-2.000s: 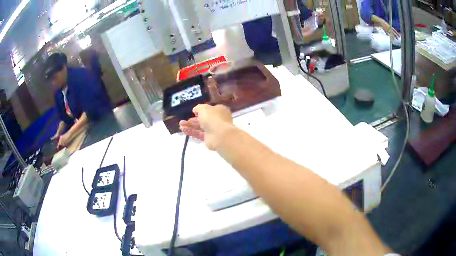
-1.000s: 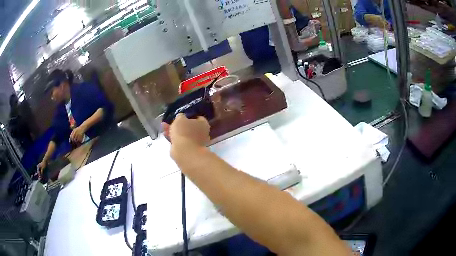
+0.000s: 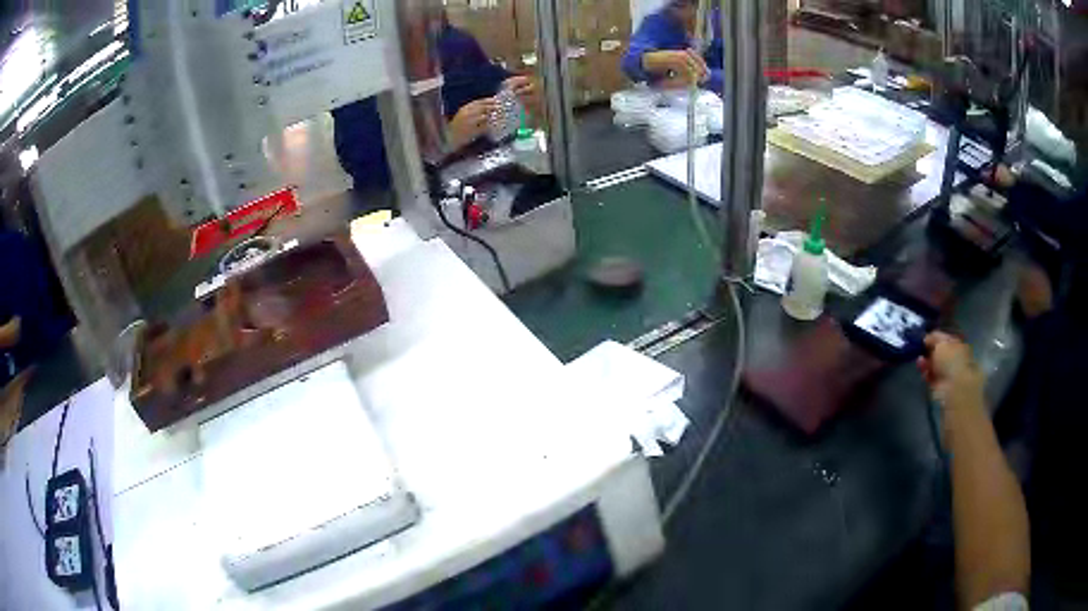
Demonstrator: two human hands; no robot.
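A black square lamp housing [image 3: 889, 323] with a white circuit board in its open face is over the dark red board [image 3: 814, 388] at the right; whether it touches is unclear. My right hand [image 3: 952, 365] grips its right edge. The reddish-brown fixture [image 3: 257, 328] at the left holds no housing. A white block [image 3: 304, 471] lies in front of it. My left hand is not in view.
A squeeze bottle [image 3: 808, 281] and crumpled white cloths [image 3: 773, 260] stand behind the board. A pale hose [image 3: 737, 394] curves beside the machine [image 3: 513, 460]. Two joined housings [image 3: 67, 531] lie far left. Other workers are behind and at the right edge.
The view has swung right. The housing that a hand gripped at the fixture's left pocket is gone from there. My right hand now shows at the right with a housing by the dark red board.
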